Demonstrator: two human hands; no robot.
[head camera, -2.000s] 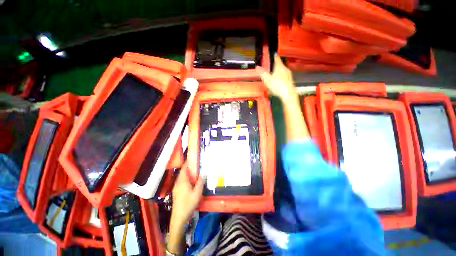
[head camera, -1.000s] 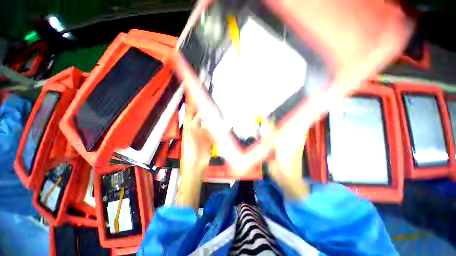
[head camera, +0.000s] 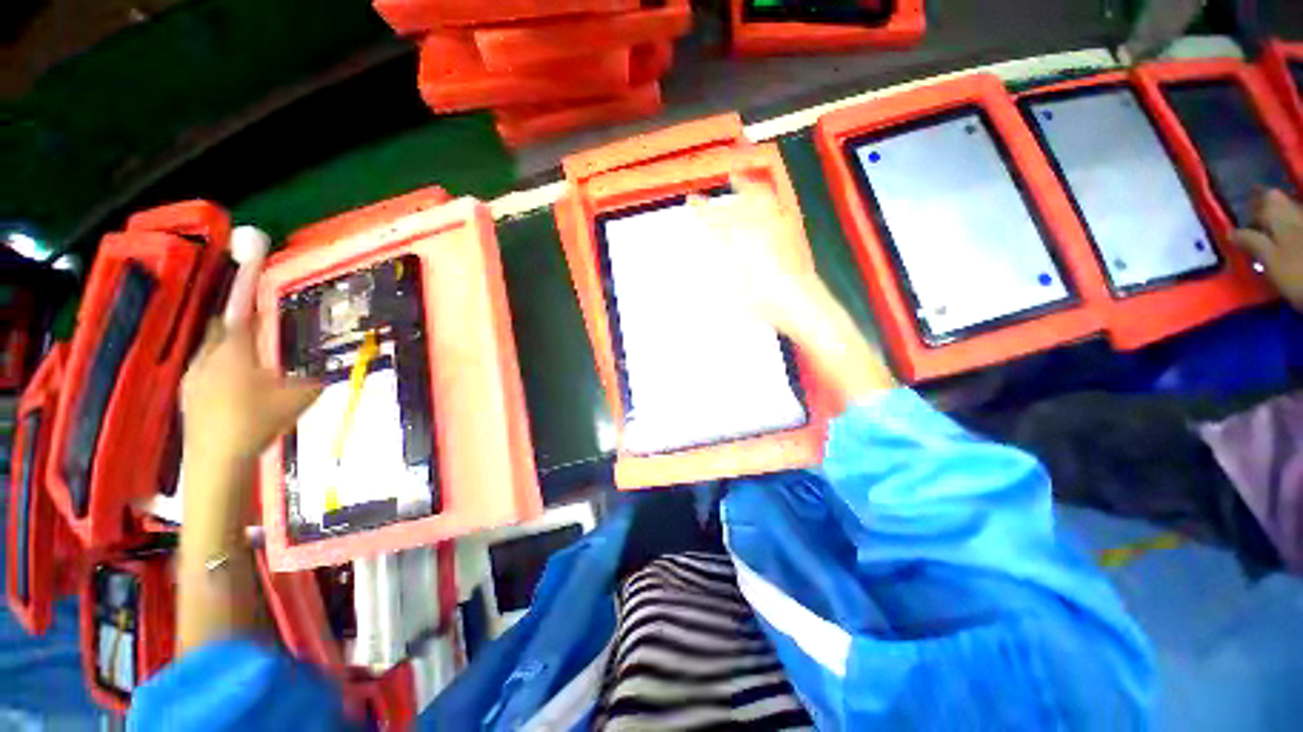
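An orange-red foam tray (head camera: 493, 386) holds an open tablet (head camera: 347, 472) with a white battery and a yellow flex cable, left of centre. My left hand (head camera: 236, 401) is at this tray's left edge, its thumb across the frame towards the tablet; its other fingers are hidden. At the centre, another foam tray (head camera: 722, 469) holds a tablet with a bright white screen (head camera: 693, 343). My right hand (head camera: 786, 286) lies over the upper right of this screen, its fingertips washed out by glare and blur; whether they touch or grip cannot be told.
Trays with lit tablets (head camera: 965, 229) stand to the right, where another person's hand (head camera: 1272, 243) rests at a darker tablet (head camera: 1215, 136). Stacked trays (head camera: 557, 65) lie beyond the pale belt edge. More tilted trays (head camera: 136, 372) crowd the left. A tray with an open unit (head camera: 117, 629) is lower left.
The tray with the open tablet, raised close to the camera a second ago, is now lower and to the left. My hands have moved apart. The view has turned right.
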